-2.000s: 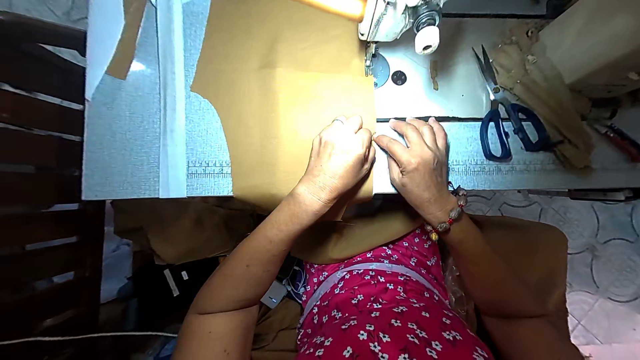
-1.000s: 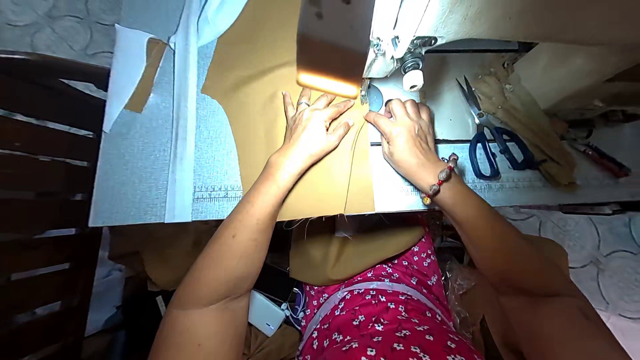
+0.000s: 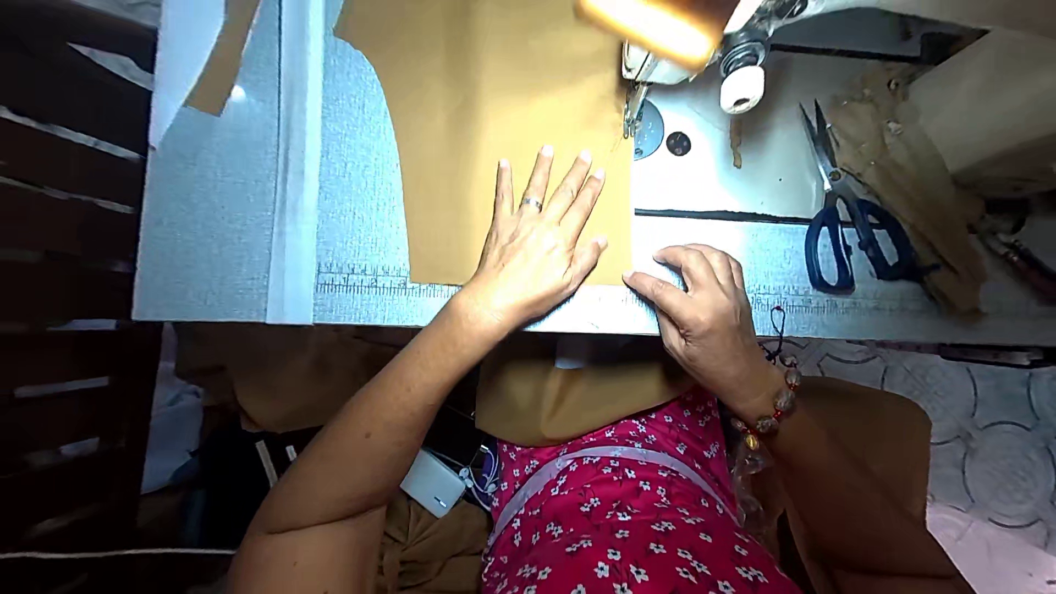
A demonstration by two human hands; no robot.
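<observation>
A tan fabric panel [image 3: 495, 99] lies flat on the sewing table, its right edge beneath the presser foot [image 3: 634, 111] of the sewing machine [image 3: 672, 62]. My left hand [image 3: 540, 247] rests palm down on the panel with fingers spread, a ring on one finger. My right hand [image 3: 701, 301] is at the panel's lower right corner, thumb and forefinger touching or very near it; whether the corner is pinched cannot be told. Another tan piece [image 3: 569, 396] hangs over my lap below the table edge.
Blue-handled scissors [image 3: 841, 198] lie at the right beside crumpled tan fabric [image 3: 907, 173]. A measuring tape strip [image 3: 371, 285] runs along the table's front. A narrow tan scrap [image 3: 227, 58] lies at the upper left. A white device [image 3: 433, 483] sits below the table.
My left hand has gone from near the presser foot to lower on the panel, fingers spread. My right hand has moved down from beside the foot to the panel's lower corner.
</observation>
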